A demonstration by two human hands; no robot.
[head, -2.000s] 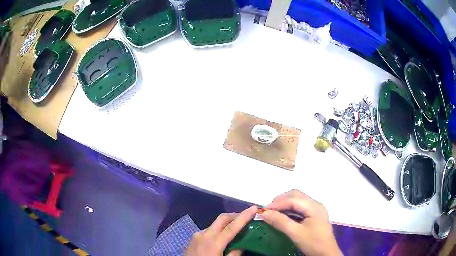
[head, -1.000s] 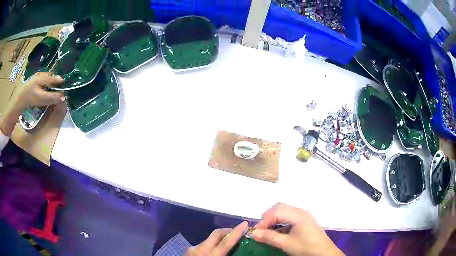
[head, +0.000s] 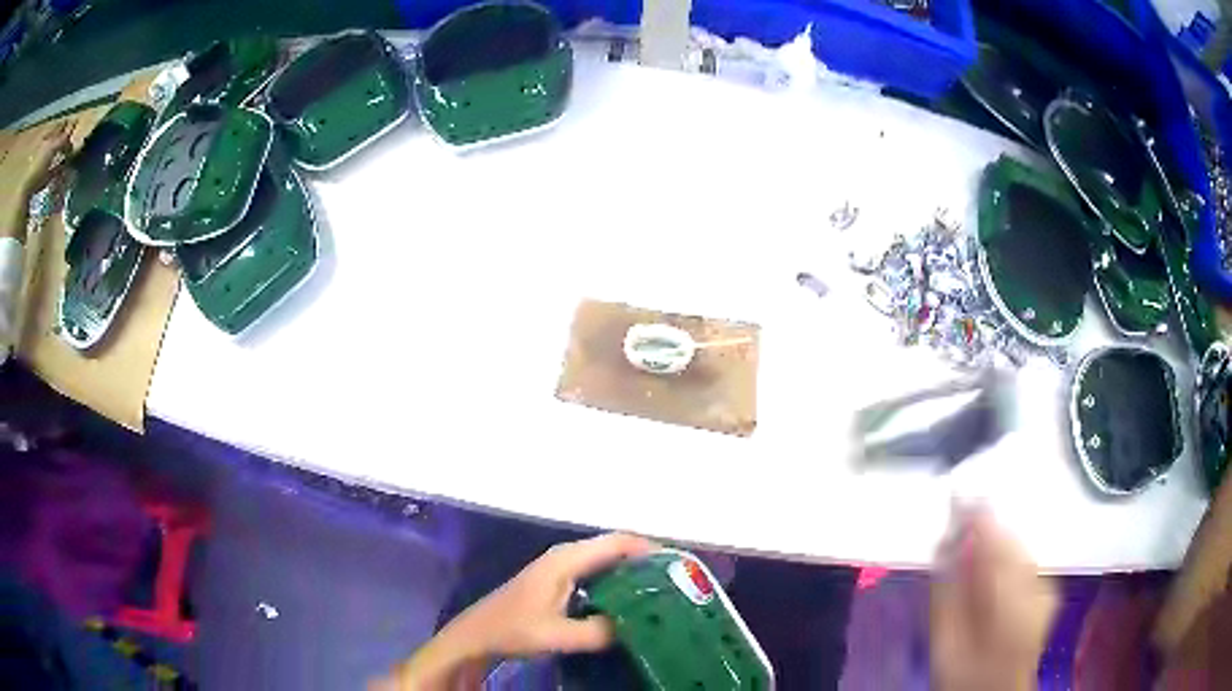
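My left hand [head: 547,614] holds a glossy green shell [head: 676,634] at the bottom centre, over the bench's front edge. A red and silver badge [head: 693,578] sits on the shell's upper end. My right hand [head: 997,601] is strongly blurred at the lower right, apart from the shell. The blurred hammer [head: 939,421] is at its fingers and appears held; its head and grip cannot be told apart.
A white cup [head: 659,348] with a thin stick sits on a brown board [head: 588,385]. Loose badges [head: 932,290] lie at right. Green shells stand at right and lie at upper left, partly on tan sheeting [head: 101,378]. Blue bins [head: 865,41] are behind. An arm shows at the right edge.
My right hand has left the badge and moved right to the hammer, which has left its resting spot. Another person's hand let go of a shell at left and withdrew.
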